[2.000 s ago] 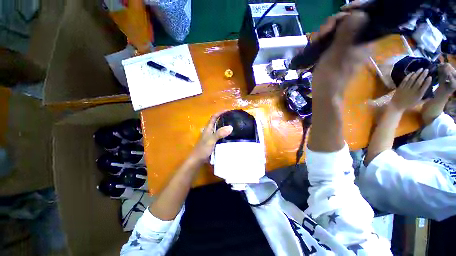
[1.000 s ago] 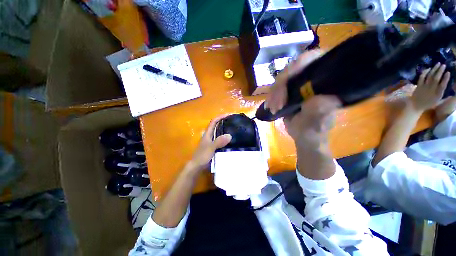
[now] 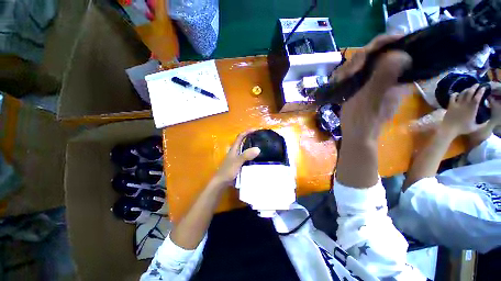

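Note:
A white dome camera body [image 3: 267, 186] with a black round head [image 3: 266, 146] is at the bench's front edge, head away from me. My left hand [image 3: 235, 162] holds the head from its left side, thumb on top. My right hand [image 3: 376, 82] is raised at the right and grips a long black electric screwdriver [image 3: 434, 50], partly blurred. Its tip points down-left at the front of the screw feeder [image 3: 303, 66]; whether it touches cannot be told. A black cable trails from the camera body's lower end.
A notebook page [image 3: 176, 112] with a black pen [image 3: 193, 87] and a small yellow piece [image 3: 256, 90] lie on the orange bench. A black camera module [image 3: 329, 118] lies by the feeder. A carton [image 3: 88, 181] at left holds several cameras. A co-worker's hands [image 3: 465, 111] hold a black part.
Since one second ago, my right hand and the screwdriver have moved up and right, from the black head to the screw feeder. My left hand still holds the camera.

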